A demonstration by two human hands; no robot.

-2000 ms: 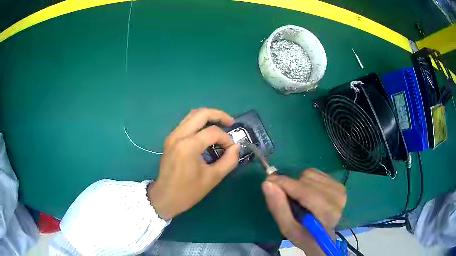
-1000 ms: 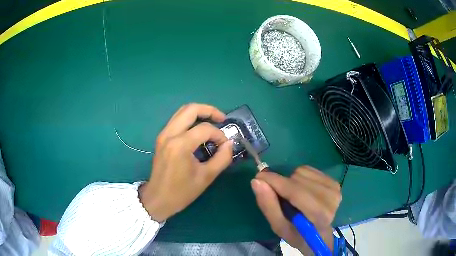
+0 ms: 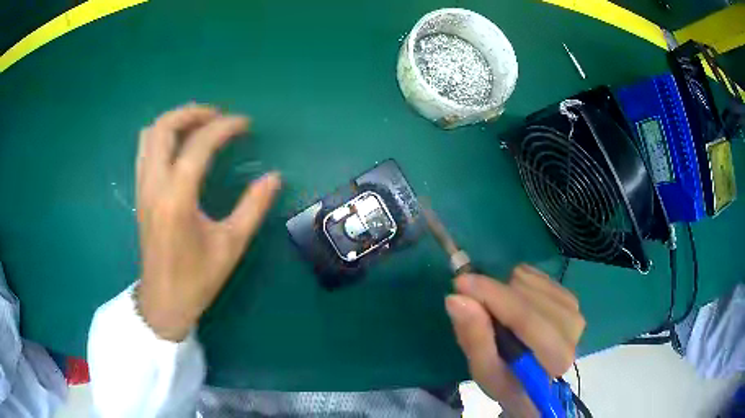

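The smartwatch housing point(image 3: 359, 226), with a silvery rim and pale parts inside, sits in the flat black fixture point(image 3: 392, 181) on the green bench. My left hand point(image 3: 196, 216) is left of the fixture, blurred, with fingers apart and no contact with the watch. Whether a thin strand is at its fingers is too blurred to tell, but none shows gripped. My right hand point(image 3: 523, 331) holds the soldering iron point(image 3: 531, 377) by its dark grip. Its blurred tip points up-left, near the fixture's right edge, off the watch.
A round whitish pot point(image 3: 414, 90) of silvery shavings stands behind the fixture. The black fume fan point(image 3: 608, 175) and blue soldering station point(image 3: 653, 135) stand at the right. A thin metal rod point(image 3: 574, 61) lies near the fan. Yellow strips edge the bench. Other people's sleeves show at both sides.
My left hand has let go at the watch and moved left and up, uncovering the fixture. The iron's tip has moved right, off the watch. The view has shifted slightly.
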